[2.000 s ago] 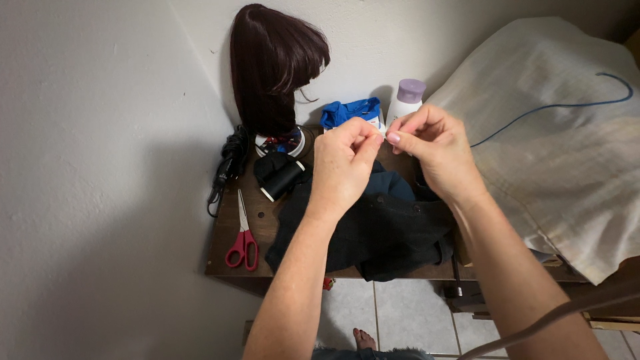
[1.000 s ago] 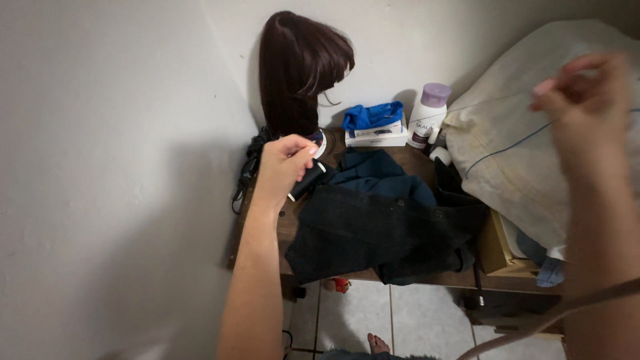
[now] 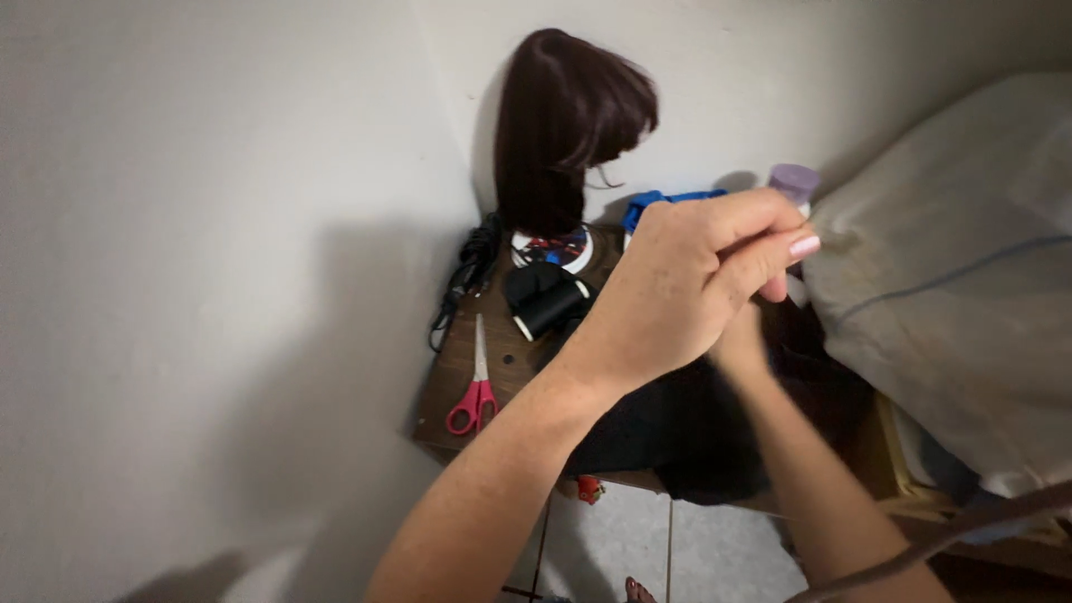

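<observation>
My left hand is raised above the wooden table, its thumb and index finger pinched together; whatever lies between the fingertips is too fine to make out. Behind it is my right hand, blurred and mostly hidden, so its fingers cannot be read. Dark cloth lies below both hands. A spool of black thread rests to the left of my left hand, and scissors with red handles lie closed near the table's left edge.
A dark wig stands at the back on a round base. Near it are a black cable, a blue cloth and a bottle with a purple cap. A large pale cloth covers the right side.
My right hand has come back from the far right to behind my left hand. My left hand has moved right, away from the spool, and now hides much of the blue cloth and bottle.
</observation>
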